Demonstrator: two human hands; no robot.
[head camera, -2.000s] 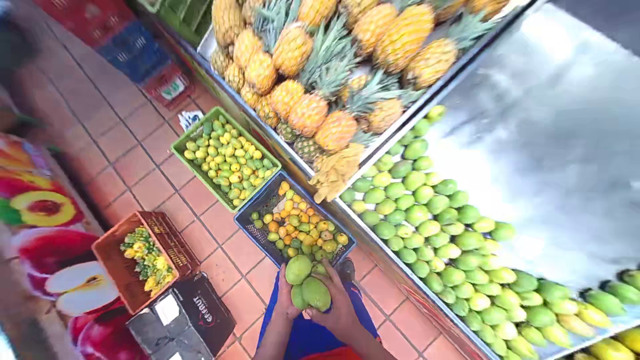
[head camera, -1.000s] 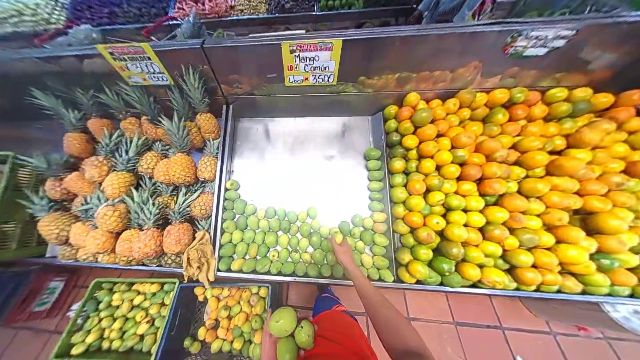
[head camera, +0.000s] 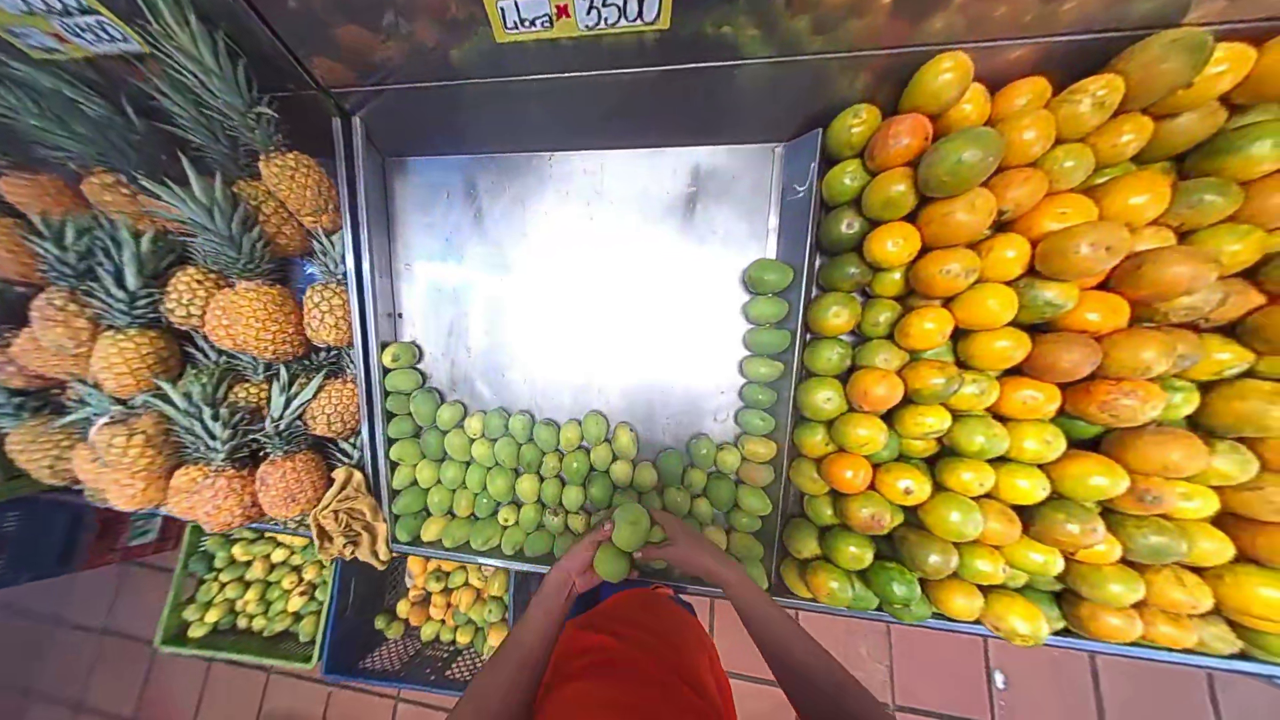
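Near the front edge of a metal display bin, my left hand holds green mangoes low in front of my body. My right hand is beside them, its fingers near or against the upper green mango; whether it grips that fruit is unclear. Beyond my hands, packed rows of green mangoes lie along the bin's front, with a single column of them up its right side and a shorter run on the left.
Pineapples are heaped at the left, with a yellowish cloth at their front corner. Orange and green mangoes fill the right bin. On the tiled floor stand a green crate and a blue crate, both with fruit. A price sign hangs behind.
My right hand has come back from the rows in the bin to the mangoes beside my left hand. Earlier, both hands held green mangoes above the blue crate. The view has turned toward the bin.
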